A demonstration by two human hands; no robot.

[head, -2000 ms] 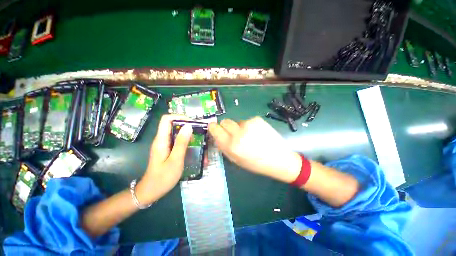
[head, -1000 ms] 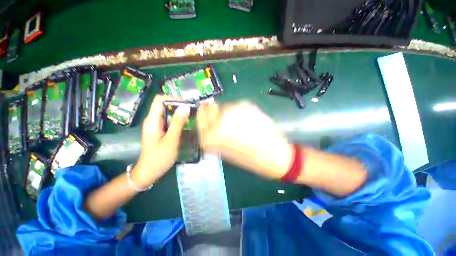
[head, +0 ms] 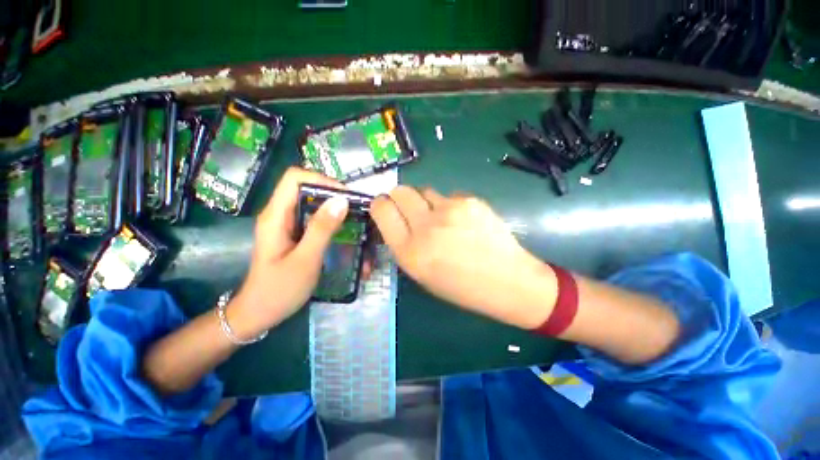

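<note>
A phone unit [head: 340,260] with a black frame and green board stands out over the pale work strip [head: 352,359]. My left hand [head: 292,247] grips its left side, with the thumb on its upper face. My right hand [head: 459,252] has its fingertips at the unit's upper right corner, by a black part [head: 337,194] along the top end. Whether the right fingers hold a small part or tool cannot be told. Another phone unit [head: 358,145] lies just beyond my hands. A loose pile of small black plastic parts [head: 559,139] lies to the right.
Several phone units [head: 97,175] stand grouped at the bench left. A black parts tray [head: 620,45] straddles the belt edge [head: 405,72] at upper right. A second pale strip [head: 739,207] lies at right. Small white bits lie on the bench.
The view has shifted, so the belt's phone units have mostly left the top edge. My right hand, blurred one second ago, is now sharp at the unit's top corner. My left hand keeps its grip.
</note>
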